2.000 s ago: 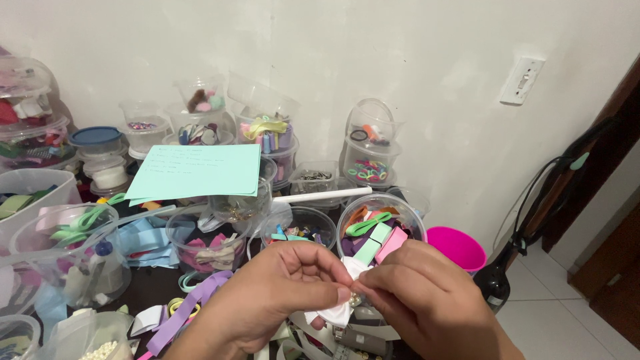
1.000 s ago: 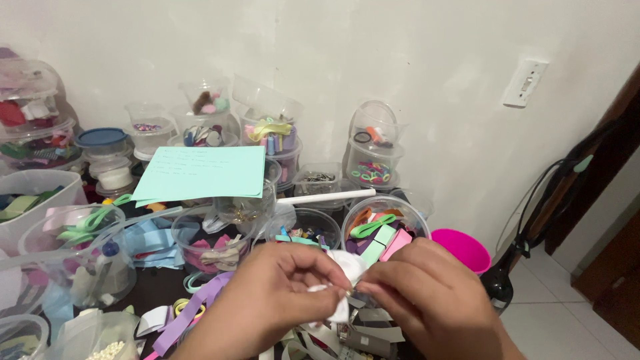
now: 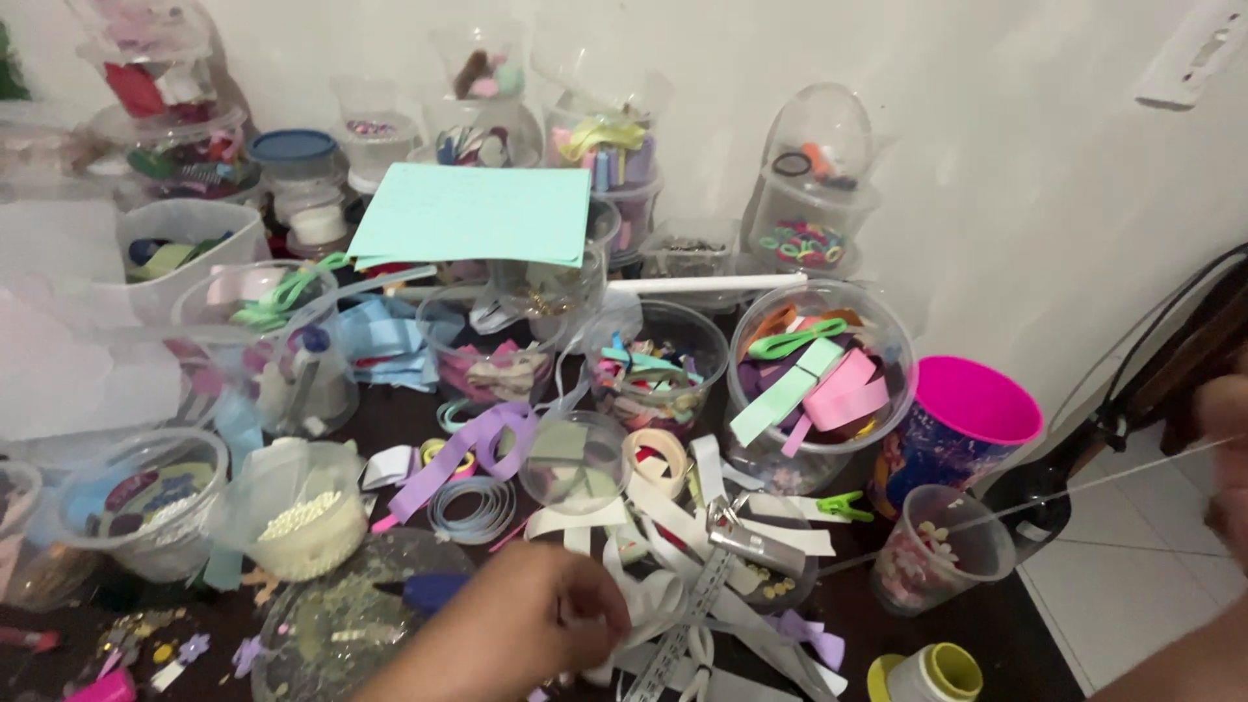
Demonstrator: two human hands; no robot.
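At the bottom centre, my left hand (image 3: 561,614) has its fingers curled on a white ribbon piece (image 3: 655,603), partly hidden by the hand. My right hand (image 3: 1227,448), blurred and cut off by the right edge, is raised with a thin white thread (image 3: 1102,478) at its fingers. The thread slants down leftward, past a clear cup (image 3: 941,556) of pale flower shapes, toward my left hand. White ribbon strips (image 3: 668,512), a ruler strip (image 3: 682,624) and a metal clip (image 3: 756,546) lie beside my left hand.
Clear tubs of ribbons (image 3: 824,366), a tub of beads (image 3: 292,517) and a pink-lined cup (image 3: 975,400) surround the work area. A green paper (image 3: 473,214) rests over containers. A yellow-and-white spool (image 3: 941,673) stands lower right; a dark bottle (image 3: 1033,497) is beyond the edge.
My hands, close together over the white piece earlier, are now far apart, the right one out at the right edge. A thread now stretches from it. The view has shifted.
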